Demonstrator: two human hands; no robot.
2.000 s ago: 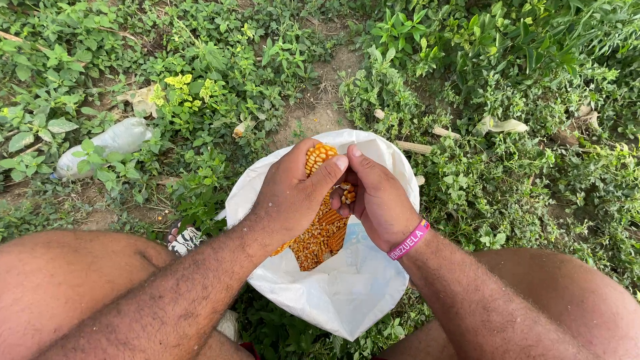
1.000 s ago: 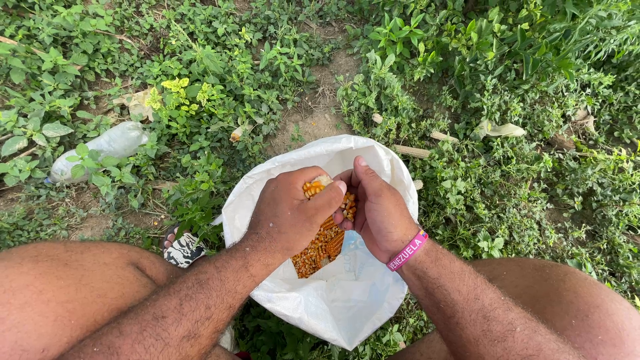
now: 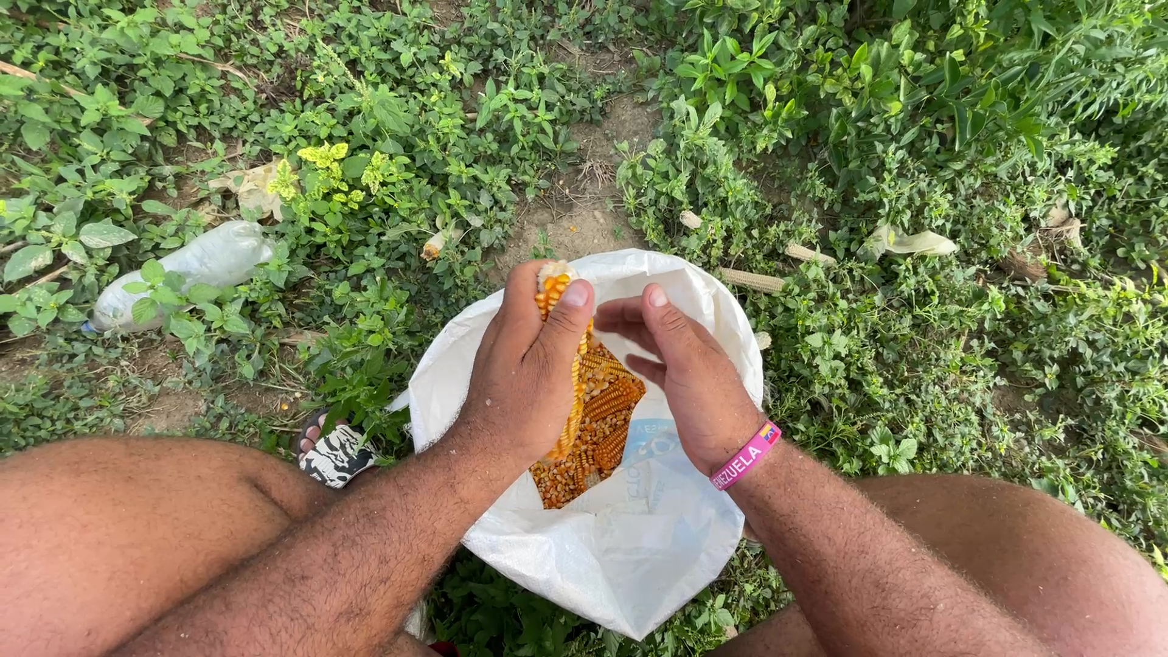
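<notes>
My left hand [image 3: 529,365] is closed around an ear of yellow corn [image 3: 577,401], its thumb near the pale tip, where some of the cob shows bare. The ear is upright in view, over the mouth of a white woven sack [image 3: 675,557]. To its right, my right hand [image 3: 698,374] is held with fingers apart and nothing visible in it, a pink wristband [image 3: 746,456] on the wrist. Down in the sack, between the hands, lie loose corn kernels [image 3: 561,479] and several more ears [image 3: 613,406]. The sack's wall bears faint blue print.
Low green plants cover much of the ground. A clear plastic bottle [image 3: 192,274] lies at the left. Stripped corncobs [image 3: 753,280] are scattered beyond the sack, with a pale husk [image 3: 912,242] farther right. A patterned sandal [image 3: 338,452] shows beside the left knee.
My right hand has come away from the ear, and its fingers have spread. More of the ear in my left hand shows now than one second ago.
</notes>
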